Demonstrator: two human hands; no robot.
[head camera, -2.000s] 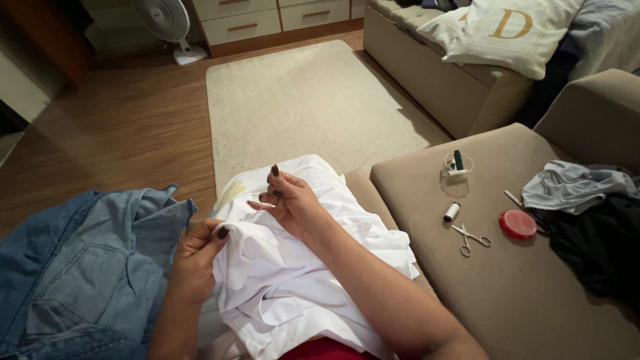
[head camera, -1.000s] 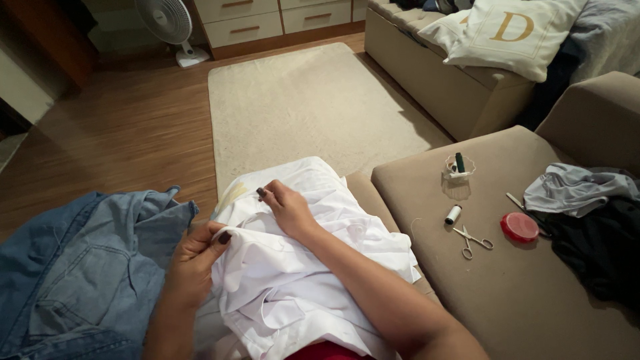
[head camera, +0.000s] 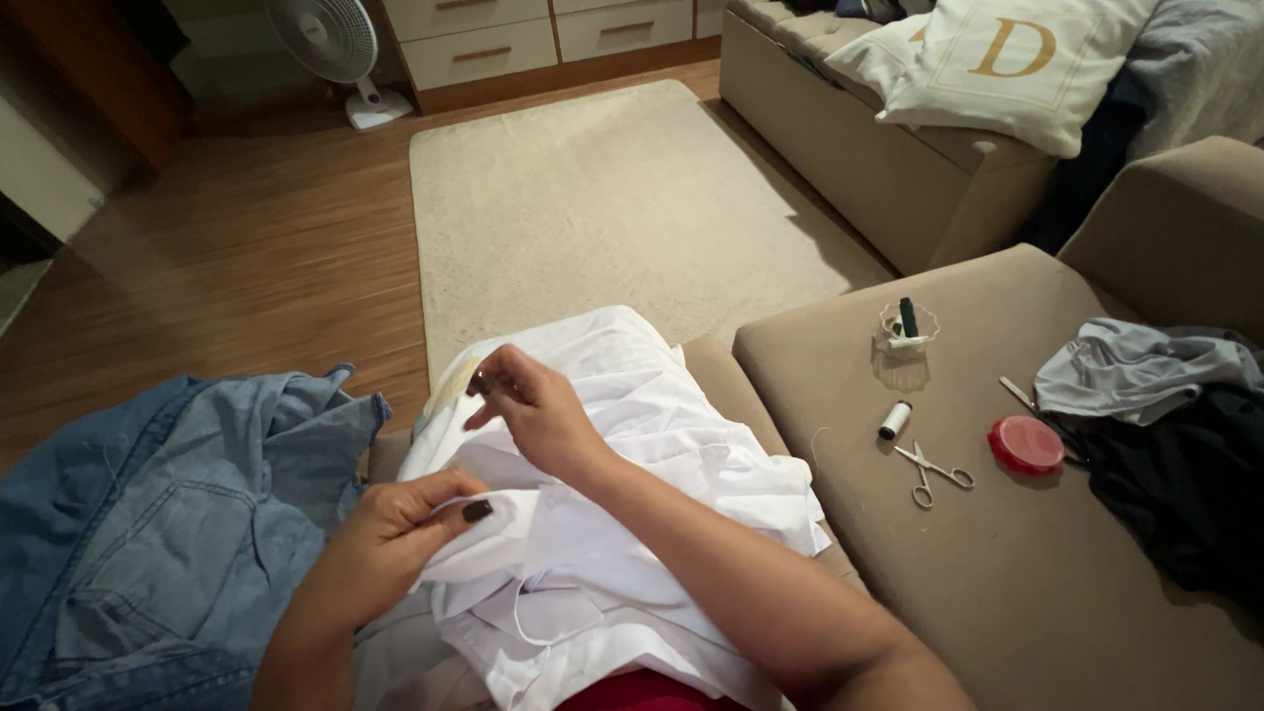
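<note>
A white cloth garment (head camera: 632, 415) lies spread over my lap. My left hand (head camera: 395, 543) pinches a fold of it between thumb and fingers. Just above that fold, my right hand (head camera: 533, 410) is raised with its thumb and fingertips close together; whether a needle or thread is between them cannot be made out. To the right on the sofa seat lie a thread spool (head camera: 896, 420), small metal scissors (head camera: 931, 474) and a round red container (head camera: 1026, 444). A clear scalloped dish (head camera: 907, 326) holds a dark green spool and small items.
Blue denim clothing (head camera: 188, 523) is heaped at my left. On the right of the sofa (head camera: 987, 583) lie a grey cloth (head camera: 1145, 370) and a black cloth (head camera: 1185, 484). Beyond are a pale rug (head camera: 612, 207), a white fan (head camera: 331, 44), drawers (head camera: 484, 54) and a storage bench (head camera: 849, 148) with cushions.
My right hand was raised with fingers spread, came down onto the white cloth, and is now lifted slightly off it. My left hand keeps its pinch on the fold.
</note>
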